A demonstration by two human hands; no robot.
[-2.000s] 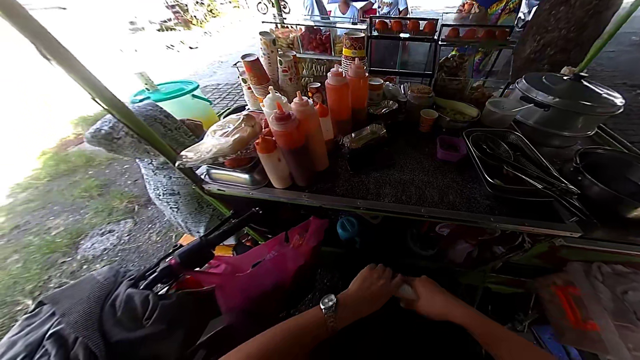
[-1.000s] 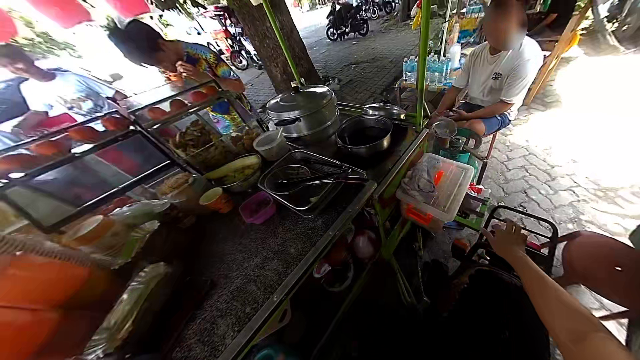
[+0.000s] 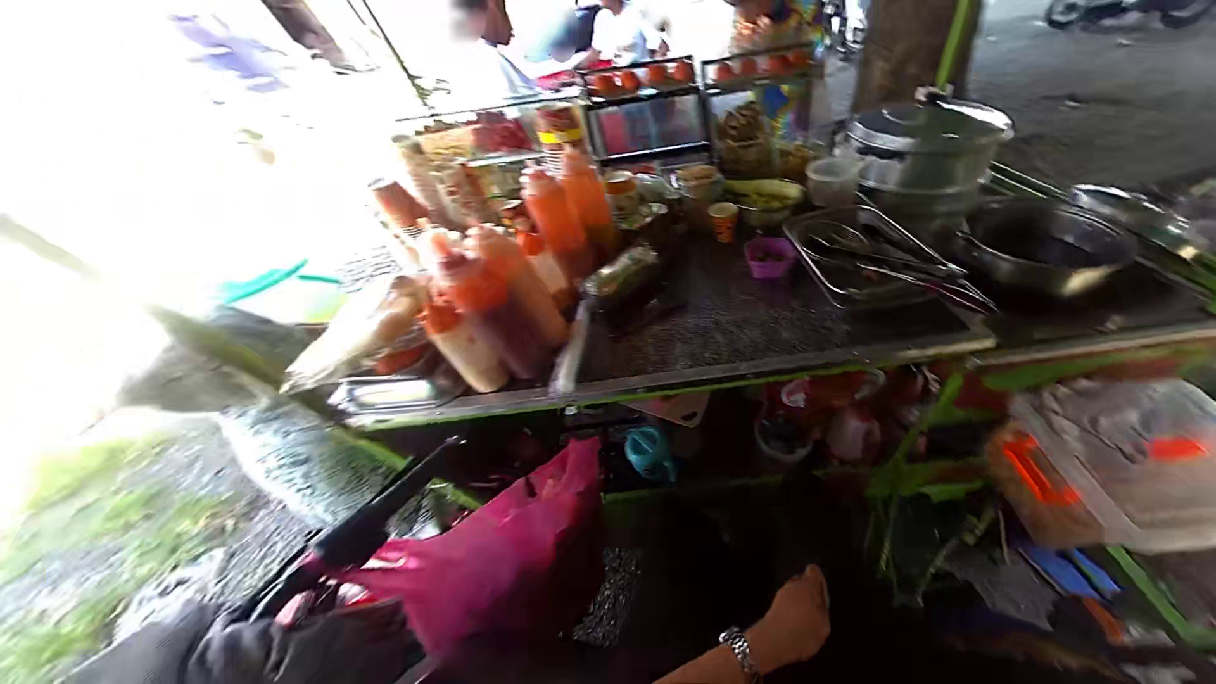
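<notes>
My left hand [image 3: 790, 616], with a metal watch at the wrist, is low in the head view, below the front edge of the stall counter [image 3: 684, 332]. Its fingers are curled; whether something is inside them cannot be told. A pink plastic bag [image 3: 503, 560] hangs to its left. My right hand is out of view. On the counter stand squeeze bottles of sauce [image 3: 489, 304], a foil-wrapped item [image 3: 622, 271], a purple basket [image 3: 769, 256] and a metal tray [image 3: 855, 256] with tongs lying in it.
A lidded metal pot [image 3: 926, 142] and a dark pan [image 3: 1040, 247] stand at the right. Below them is a clear plastic box [image 3: 1130, 465] with orange latches. Paper cups [image 3: 399, 204] and glass display cases [image 3: 651, 119] line the back. A folded umbrella [image 3: 370, 522] leans at lower left.
The view has swung right and then back left. Two seconds ago both my hands were together below the counter; now only the left shows. One second ago a hand reached toward a black frame at the right.
</notes>
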